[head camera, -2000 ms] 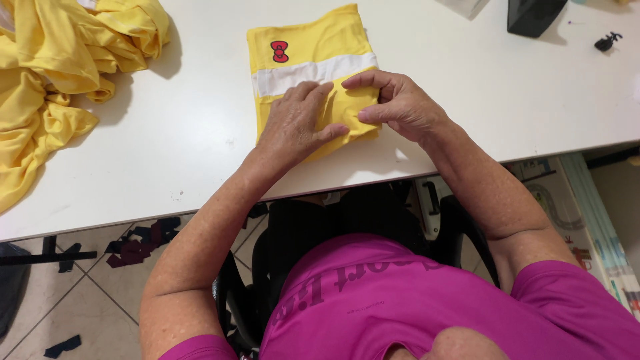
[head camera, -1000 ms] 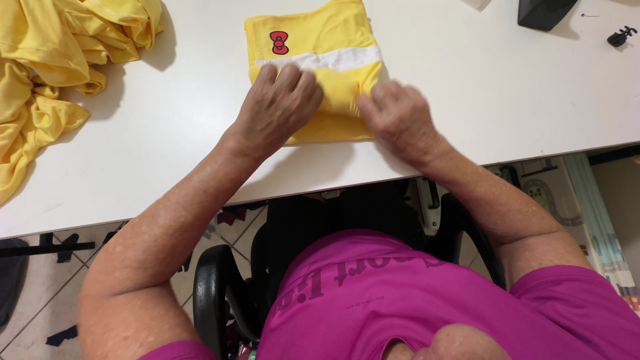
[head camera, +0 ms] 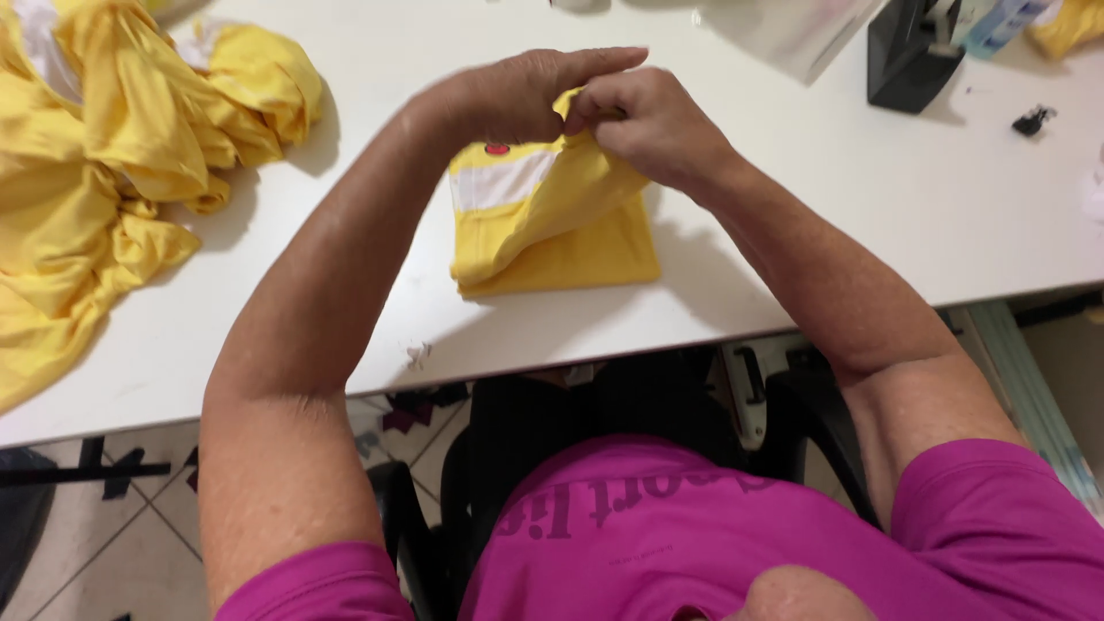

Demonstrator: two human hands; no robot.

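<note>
A folded yellow garment with a white band lies on the white table in front of me. Part of a red motif shows at its upper left edge, beneath my left hand. My right hand has its fingers closed on a raised corner of the top layer, which slants up from the fold. My left hand touches that same corner beside the right; its forefinger points out to the right, and whether it pinches the cloth is hidden.
A heap of yellow and white cloth covers the table's left side. At the upper right stand a black tape dispenser, a clear plastic sheet and a small black object. A black chair armrest is beside me.
Both hands have moved up to the far part of the folded garment. Its top layer, flat in the earlier frames, is now lifted at one corner. The view has shifted somewhat.
</note>
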